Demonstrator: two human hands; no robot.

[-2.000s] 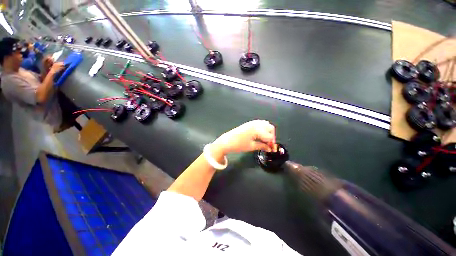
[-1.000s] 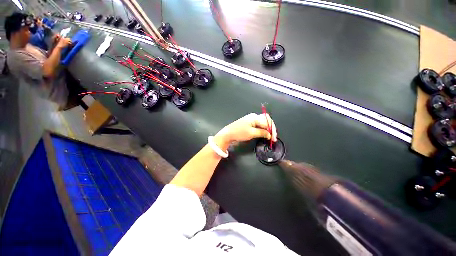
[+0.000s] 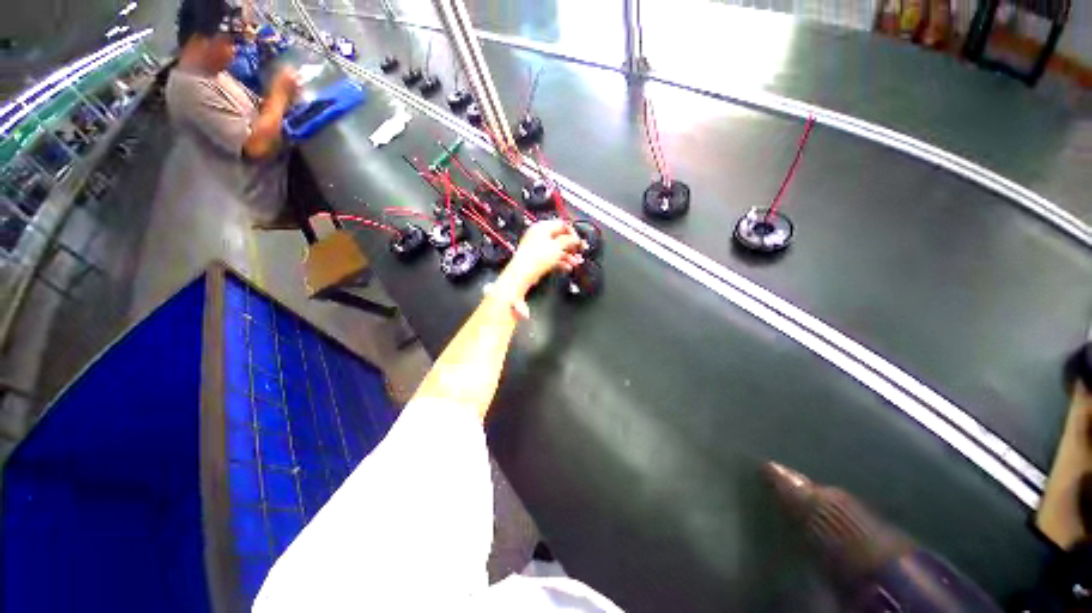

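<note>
My left hand [image 3: 548,252] is stretched out to the near edge of a pile of round black wired units [image 3: 459,260]. Its fingers are closed at the top of one unit [image 3: 582,281], slightly blurred, apparently by its wires, which the fingers mostly hide. Thin red wires trail from the pile towards the upper left. The hot-air gun [image 3: 880,551] lies across the lower right, its tapering brownish nozzle pointing up and left, with no unit at its tip. My right hand is not in view.
Two spaced units [image 3: 763,231] stand beyond the double white strip [image 3: 766,314], wires upright. A cardboard sheet [image 3: 1063,479] is cut off at the right edge. A blue bin [image 3: 287,443] is at lower left. A seated person [image 3: 228,120] with a blue tray [image 3: 323,110] is at upper left.
My left hand has moved up and away from the nozzle to the pile, and the unit that was at the nozzle is gone from there. The view has swung left.
</note>
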